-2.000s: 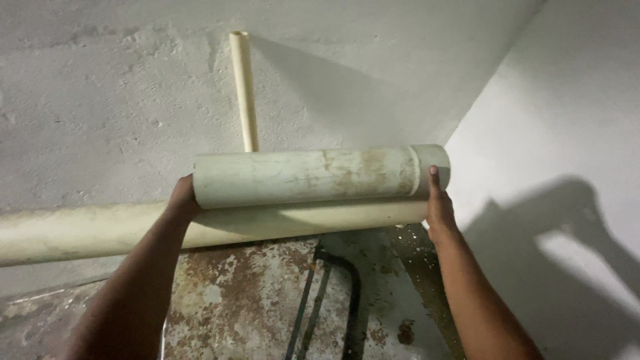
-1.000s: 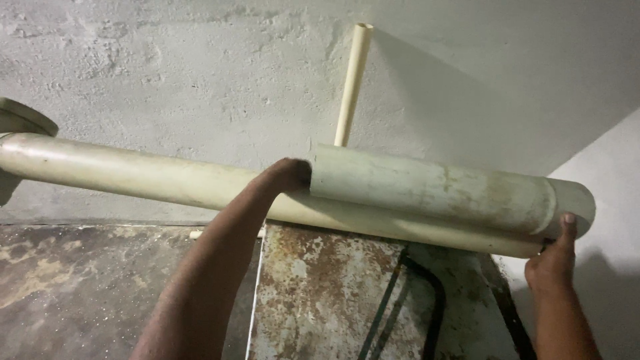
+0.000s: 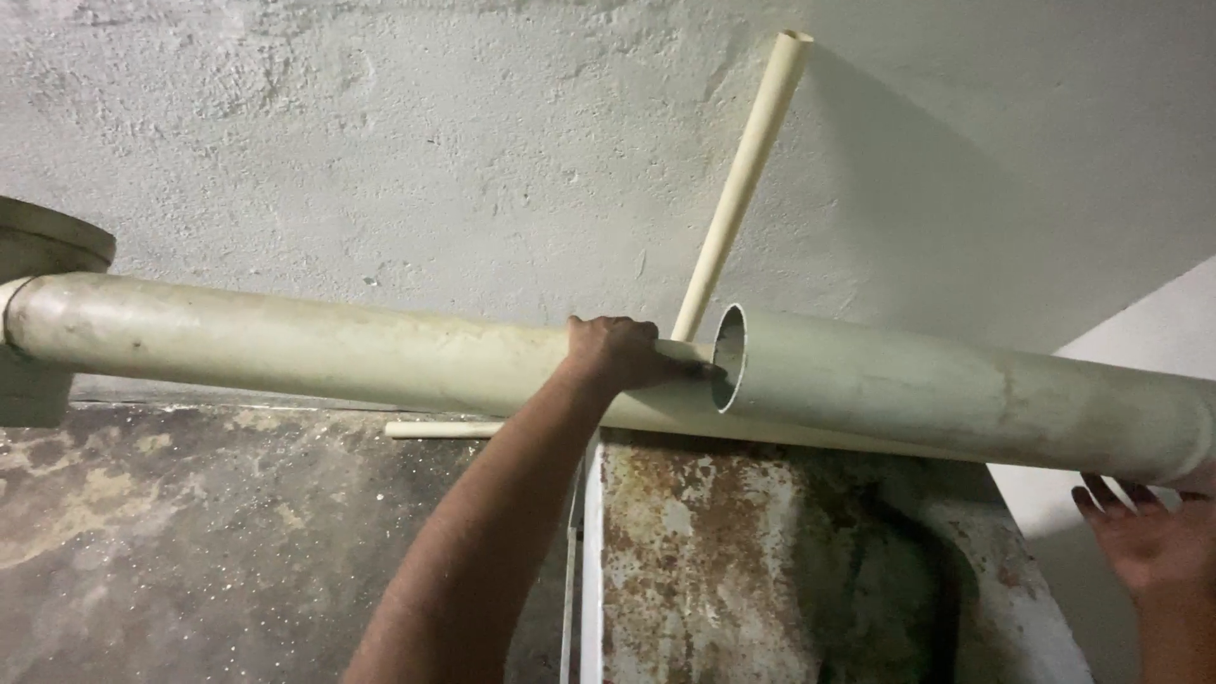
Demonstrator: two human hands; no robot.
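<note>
A long, cream plastic pipe (image 3: 399, 347) crosses the view. A wider, pale grey-green plastic pipe section (image 3: 883, 380) lies against its right part, its open end facing left. My left hand (image 3: 616, 353) is over the long pipe and grips it, with fingertips at the rim of the wider section. Below the wider section's right end is my right hand (image 3: 1154, 541), palm up and fingers spread; the fingertips are at or just under its lower side, and contact is unclear. A flared end of the wider section is partly cut off at the right edge.
A rusty, white-painted metal surface (image 3: 698, 551) stands below the pipes, with a dark curved frame (image 3: 940, 589) on it. A thin cream pipe (image 3: 746, 180) leans on the rough wall; another thin pipe (image 3: 442, 430) lies on the speckled floor. A large pipe fitting (image 3: 52, 242) is at far left.
My left hand has gone from the wider section's left end onto the long pipe. My right hand, earlier gripping the flared end, has opened beneath it. The view has shifted and come closer.
</note>
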